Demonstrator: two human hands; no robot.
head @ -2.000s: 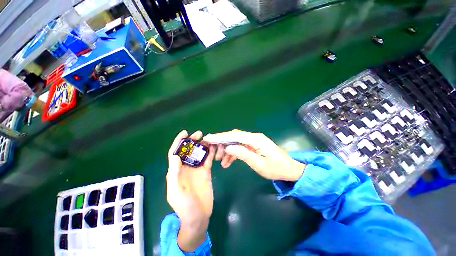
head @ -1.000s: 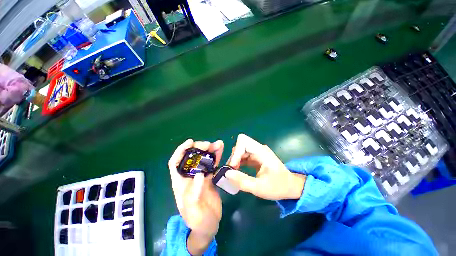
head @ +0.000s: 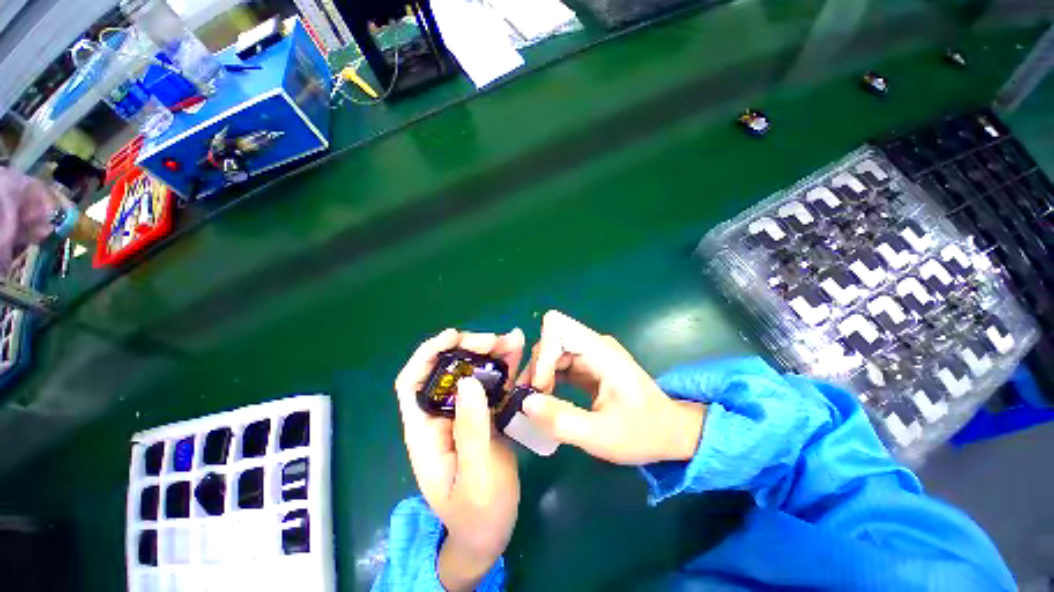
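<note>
My left hand holds an open black watch housing with gold and silver parts inside. Its thumb lies over the inside of the housing. My right hand grips a display module, dark at its upper edge with a pale backing, close to the right side of the housing. My fingers hide the gap between the two pieces, so I cannot tell if the flex cable joins them.
A white foam tray holds dark units at lower left, one lit blue. A clear blister tray lies at right by a black tray. Loose housings lie at upper right. A blue device, red tray and another person's arm are upper left.
The display module has swung from edge-on to showing its pale backing beside the housing. My left thumb has moved onto the housing's inside. The lit unit went from green to red to blue.
</note>
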